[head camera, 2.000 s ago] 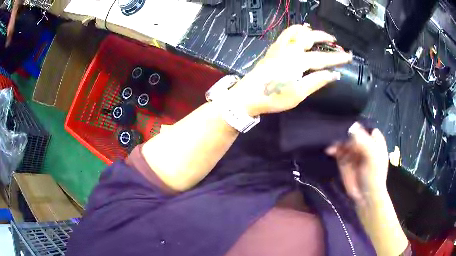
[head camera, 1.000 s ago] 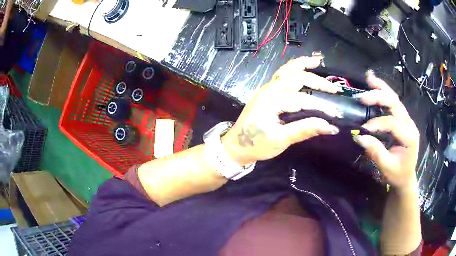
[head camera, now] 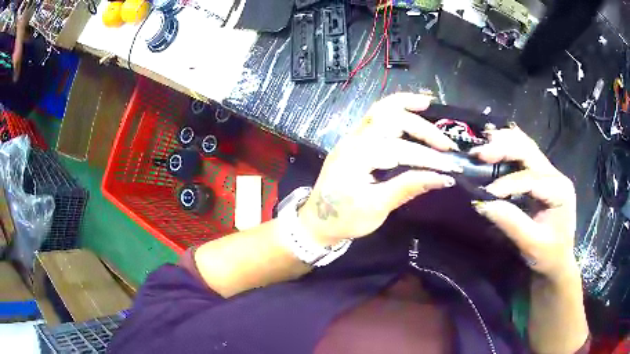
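A black rounded speaker body (head camera: pixel 476 168) is held between my two hands at the bench's lap edge. Its open slot shows red wires and small white parts (head camera: pixel 454 130) on the far side. My left hand (head camera: pixel 390 162) grips the body from the left, fingers over the top and thumb on the near side. My right hand (head camera: pixel 528 200) grips the right end with fingers and thumb. Most of the body is hidden by the fingers and the dark clothing.
Black plastic brackets (head camera: pixel 335 45) and red wires (head camera: pixel 375 52) lie at the far side. A red crate (head camera: pixel 148 207) at left holds several black cylinders with pale rings (head camera: pixel 187 198) and a pale block (head camera: pixel 249 201). Cables (head camera: pixel 594 104) lie at right. Two orange round things (head camera: pixel 124 12) are at upper left.
My right hand, away from the body two seconds ago, now grips its right end. The body has turned so the slot with red wires shows more. The view has shifted slightly.
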